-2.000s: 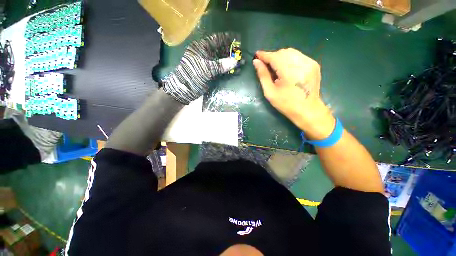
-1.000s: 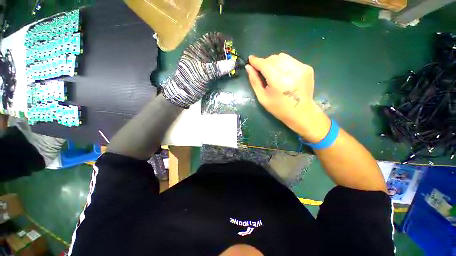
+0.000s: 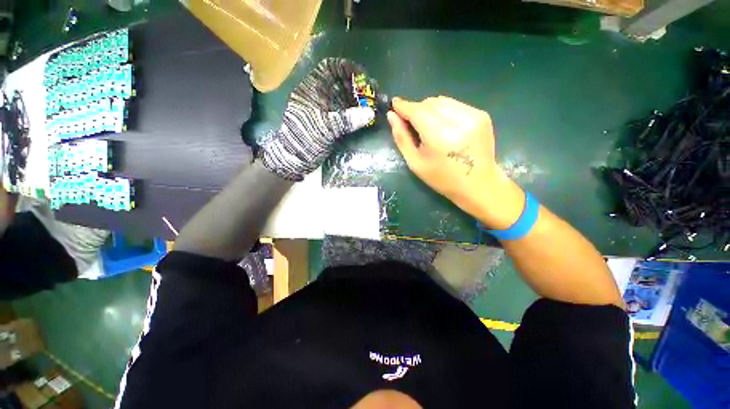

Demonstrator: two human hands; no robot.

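My left hand [image 3: 316,120], in a black-and-white striped knit glove, holds a small circuit board [image 3: 364,94] with yellow and blue parts between thumb and fingers over the green bench. My bare right hand [image 3: 448,148], with a blue wrist strap [image 3: 520,219], is just right of the board. Its thumb and forefinger are pinched on a small dark piece, perhaps a cable lead end [image 3: 390,104], close to the board's edge. The piece is mostly hidden, and I cannot tell if it touches the board.
An amber hood [image 3: 268,36] hangs above my left hand. Board panels [image 3: 88,104] lie on a black sheet [image 3: 188,104] at left. A black cable pile [image 3: 680,152] is at right. White paper [image 3: 352,212] lies at the bench's front edge. Part of another person [image 3: 36,248] shows at far left.
Both hands have moved slightly left in view. The right fingers have come closer to the board, which is tilted to show more of its coloured parts.
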